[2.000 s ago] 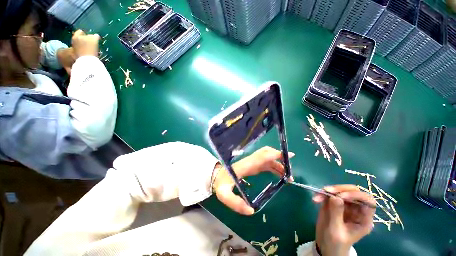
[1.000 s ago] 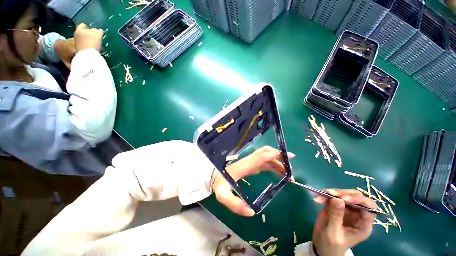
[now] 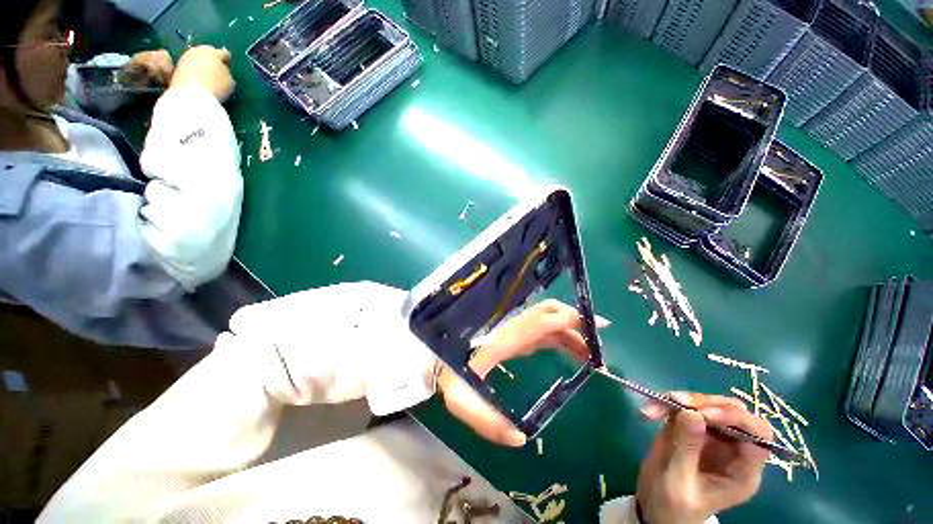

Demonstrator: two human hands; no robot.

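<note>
A phone middle frame (image 3: 489, 268) is held up, tilted, above the bench edge; orange-gold flex ribbons show in its upper end. My left hand (image 3: 476, 409) holds its lower end, thumb at the lower edge and fingers seen through the window. My right hand (image 3: 706, 455) holds thin dark tweezers (image 3: 655, 395) like a pen. Their tip is at the frame's lower right corner; whether it grips anything is too small to tell.
Loose cream strips (image 3: 670, 297) lie at right, more (image 3: 778, 420) beside my right hand. Stacked frames (image 3: 713, 143) sit upper right, others (image 3: 353, 67) upper left, a leaning stack (image 3: 882, 358) far right. Tall grey stacks (image 3: 512, 36) line the back. Another worker (image 3: 92, 225) sits at left.
The held frame's upper end has shifted slightly and its tilt has changed. The tweezers' rear end has swung lower, their tip staying at the corner. The neighbour's hands have moved, a frame now showing there.
</note>
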